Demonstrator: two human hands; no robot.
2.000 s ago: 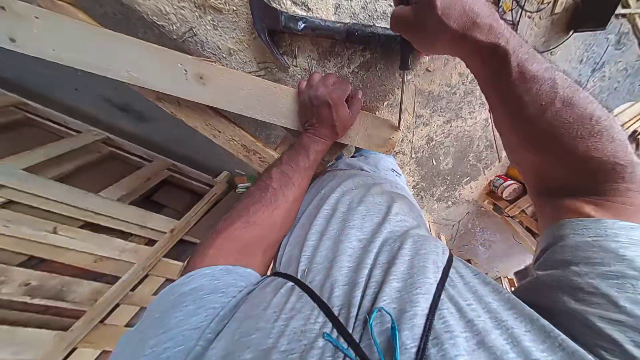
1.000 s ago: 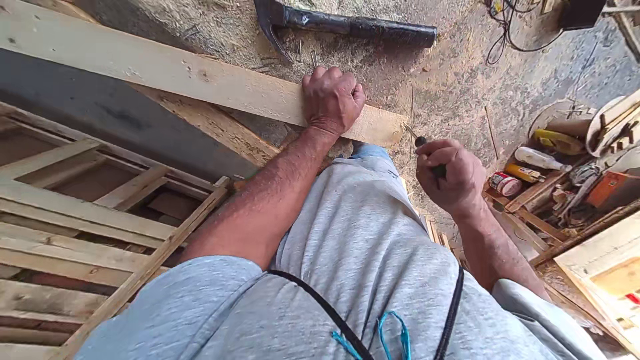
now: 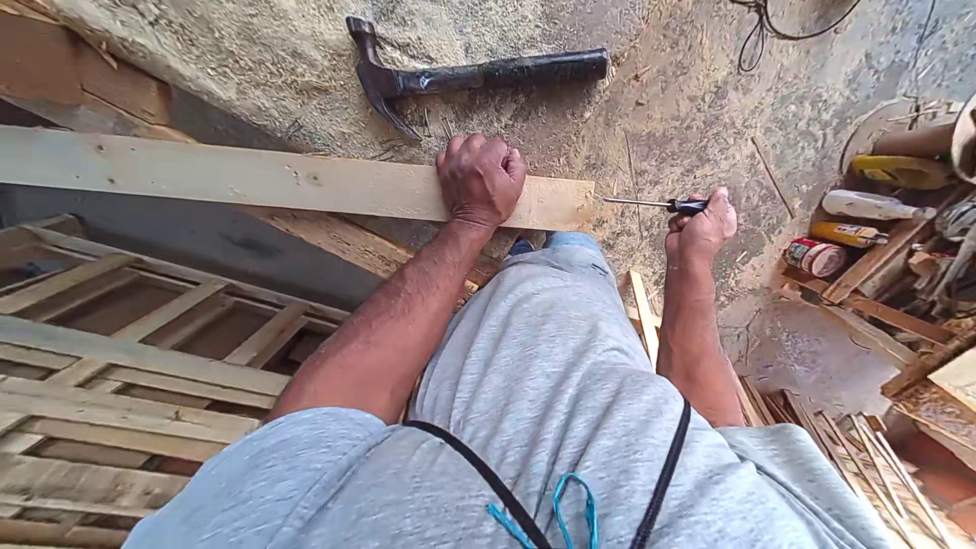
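Observation:
My left hand (image 3: 482, 179) is closed around a long pale wooden board (image 3: 366, 185) near its right end. In my right hand (image 3: 701, 225) is a screwdriver (image 3: 648, 203) with a black handle, its thin metal shaft pointing left. The tip is at or close to the end of the board; whether it touches the wood cannot be told. Beyond the board a claw hammer (image 3: 488, 74) with a black handle lies on the dusty floor, its head to the left.
Slatted wooden frames (image 3: 160, 320) fill the lower left. At right stands a wooden tray (image 3: 892, 309) with bottles, a red-labelled can (image 3: 814, 257) and tools. Thin wood strips (image 3: 862, 457) lie lower right. A dark cable (image 3: 762, 30) is on the floor at top.
My right hand was above the board end beside the hammer handle, then came down to the right of the board. The screwdriver now points left at the board's end. My left hand has stayed on the board.

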